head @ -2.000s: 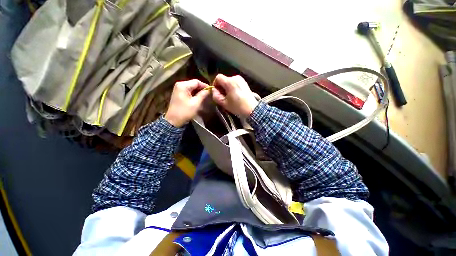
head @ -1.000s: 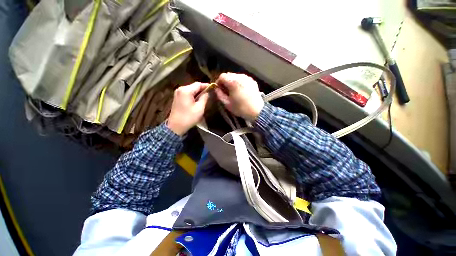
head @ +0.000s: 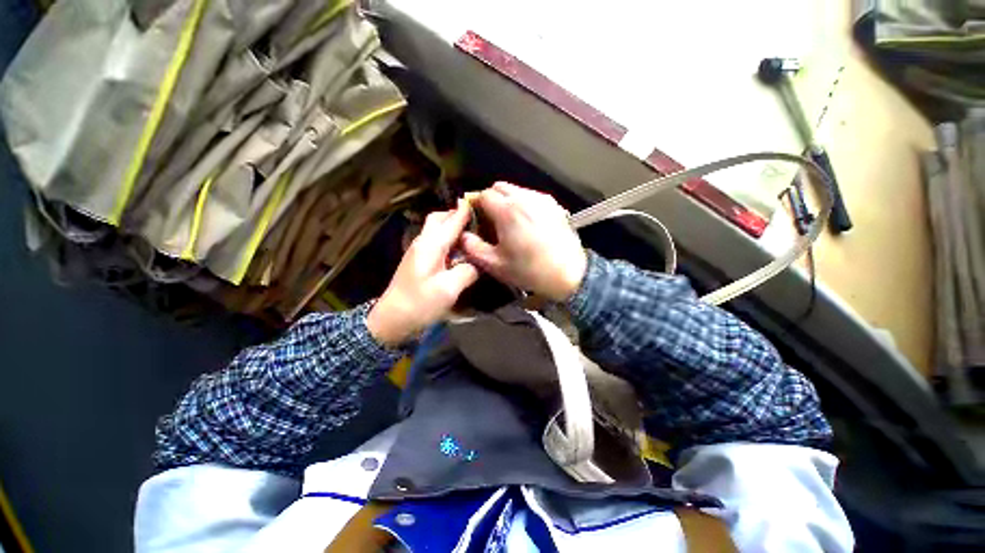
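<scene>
A beige-grey tote bag lies in the lap. My left hand and my right hand meet at its far top end, close together. A small yellow trim end shows between my fingertips; both hands pinch the bag's edge there. One beige handle loops back toward the apron. The other handle stretches right over the table edge. My hands hide most of the bag's far end and opening.
Bags with yellow lines are heaped at left. On the pale worktable lie red strips, a hammer and a small dark tool on a cord. Folded grey-beige pieces are at right.
My hands have come closer together and slightly toward the body, with the wrists turned inward. The near handle has shifted and now curls over the bag opening. The view has shifted slightly.
</scene>
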